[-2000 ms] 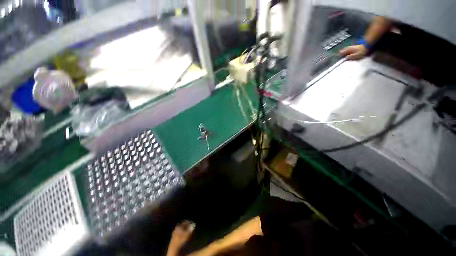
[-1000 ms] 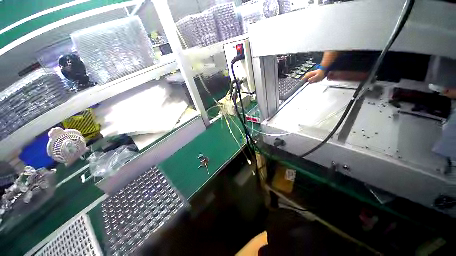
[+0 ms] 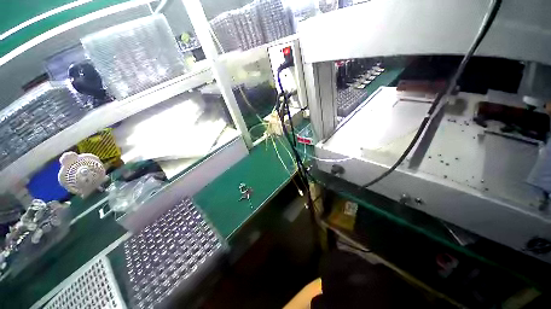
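Note:
Neither of my hands shows. A patch of bare skin, perhaps part of my arm, is cut off by the bottom edge. The clear blister tray (image 3: 172, 250) lies on the green-matted bench at lower left, its rows of pockets shiny. The white parts tray (image 3: 90, 289) lies left of it, with small dark parts in rows, cut off by the bottom edge. A small metal bunch, perhaps keys (image 3: 245, 192), lies on the green mat right of the blister tray.
The white machine bed (image 3: 447, 157) at right bears small dark specks and a dark fixture (image 3: 513, 117). Black cables hang by a power strip (image 3: 284, 66). Behind the trays are crumpled plastic (image 3: 134, 192), a pale round fan (image 3: 81, 173) and a shelf with stacked trays (image 3: 136, 54).
The view has swung up and steadied since the oldest frame. A hand low in that frame is gone. Another person's hand has left the machine bed since one second ago.

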